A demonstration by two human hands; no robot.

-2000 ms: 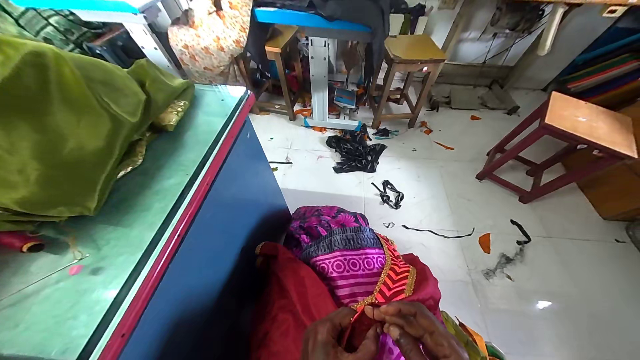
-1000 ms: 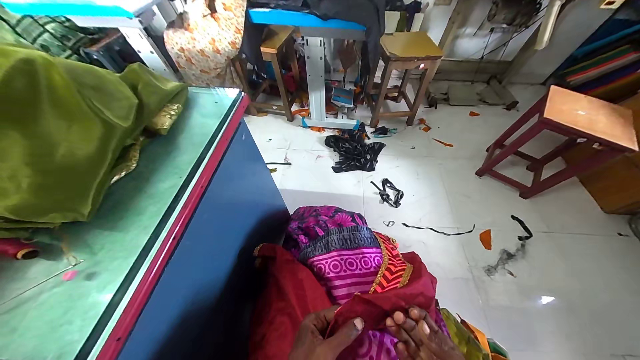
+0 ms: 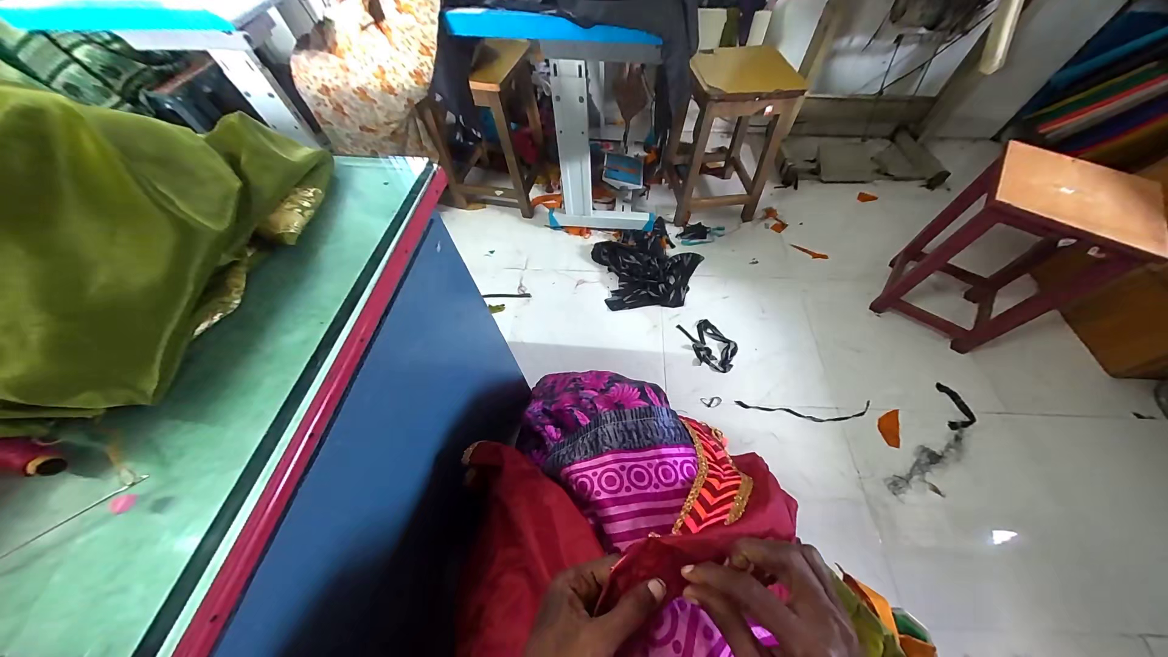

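Dark red cloth (image 3: 529,529) lies across the lap, over purple and magenta patterned fabric (image 3: 630,474). My left hand (image 3: 593,607) pinches a folded edge of the red cloth between thumb and fingers. Close on its right, my right hand (image 3: 776,593) has its thumb and fingertips bent together at the same edge; whether a needle is between them cannot be seen. Just beyond the hands is a red and orange zigzag border with gold trim (image 3: 716,484), attached to or lying on the red cloth.
A glass-topped counter (image 3: 301,365) on the left bears olive green fabric (image 3: 109,246) and a thread spool (image 3: 32,456). Wooden stools (image 3: 748,73) stand ahead, a maroon-legged stool (image 3: 1077,196) at right. Black plastic (image 3: 648,274) and scraps lie on the tiled floor.
The right hand, spread with its fingers apart a second ago, has closed in at the cloth edge. The red cloth was raised over the zigzag border's lower part and now shows more of it.
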